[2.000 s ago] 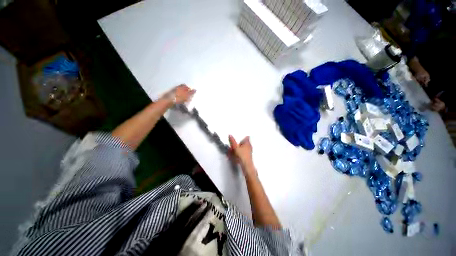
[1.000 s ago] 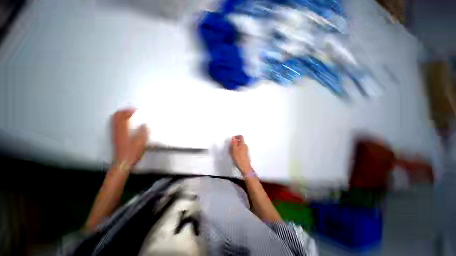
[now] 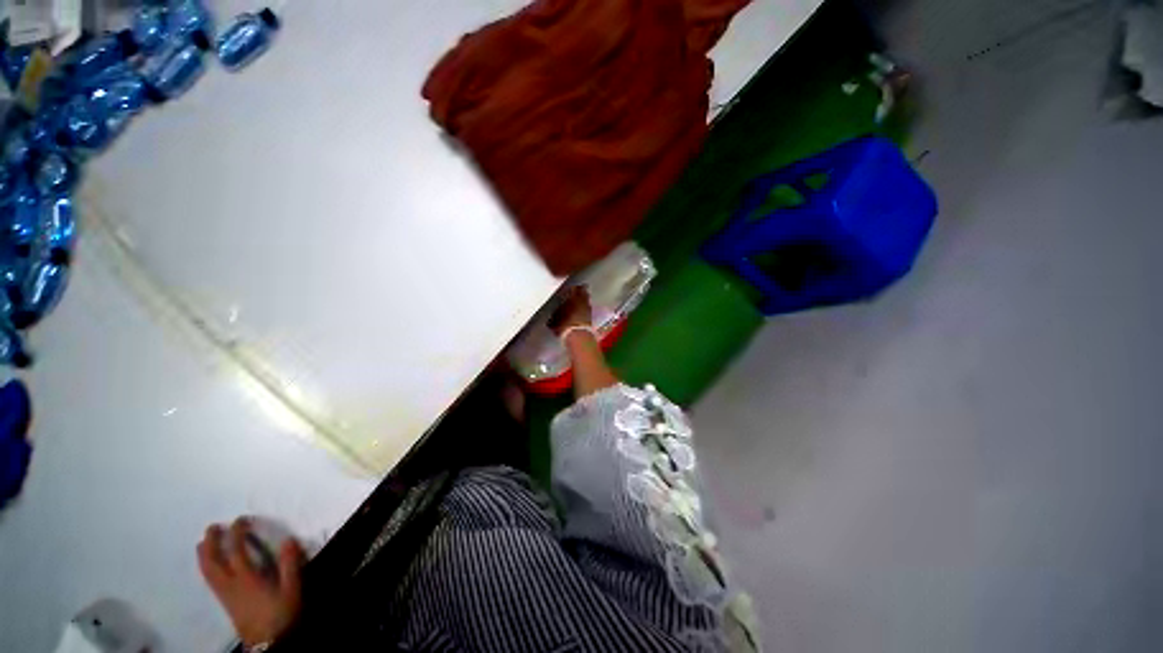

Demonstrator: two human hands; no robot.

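Observation:
My left hand [image 3: 255, 580] rests at the near table edge at the lower left, fingers bent and apart. A small greyish shape shows between its fingers; whether it is held is unclear. My right hand [image 3: 577, 316] is down beside the table edge, in a red container lined with clear plastic [image 3: 621, 283]. Its fingertips are partly hidden, so I cannot tell if it grips anything. Blue bagged items [image 3: 96, 112] lie in a heap on the white table [image 3: 306, 242] at the upper left.
A rust-brown cloth [image 3: 587, 121] hangs slightly over the table edge. A blue plastic stool or crate [image 3: 867, 223] stands on the floor beyond a green surface [image 3: 695, 338]. Blue cloth [image 3: 13, 440] shows at the left edge. A whitish object [image 3: 109, 628] is at the bottom left.
The view has swung right. The dark strip or row between my hands is no longer seen. My right hand has moved off the tabletop into the red container; my left hand stays at the edge.

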